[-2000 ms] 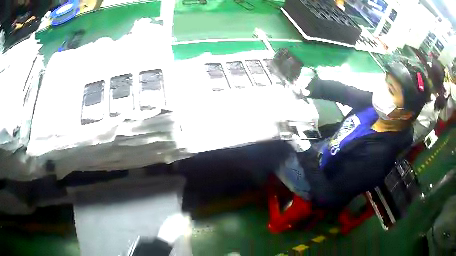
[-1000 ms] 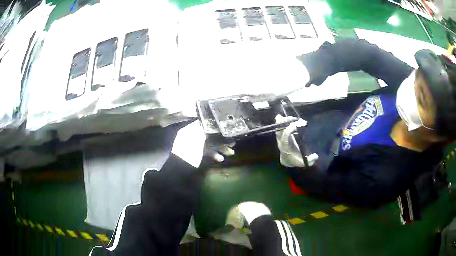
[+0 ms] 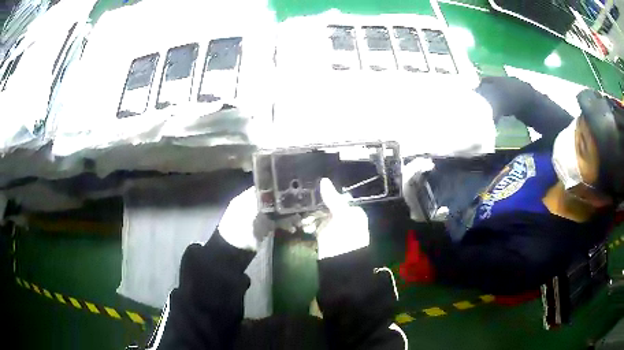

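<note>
My left hand (image 3: 243, 217), in an overexposed white glove, holds the left end of several dark phone housings (image 3: 297, 181) with thin rims and open areas. They overlap, shifted sideways against each other. My right hand (image 3: 342, 222), also in a white glove, grips their lower edge near the middle, with its thumb on top. The housings are held just in front of the bench edge. Padded white trays (image 3: 89, 130) lie behind them, with dark housings (image 3: 220, 68) in recesses on the left and more housings (image 3: 376, 48) on the right.
A seated person in a cap and mask (image 3: 568, 157) is close on the right, with a gloved hand (image 3: 417, 188) beside the housings' right end. A red stool (image 3: 415, 260) is below. A pale sheet or stack (image 3: 157, 246) is under the bench front. Yellow-black tape (image 3: 82, 306) crosses the green floor.
My right hand has come up from low down and taken hold of the housings beside my left hand. The other person's gloved hand is now apart from them.
</note>
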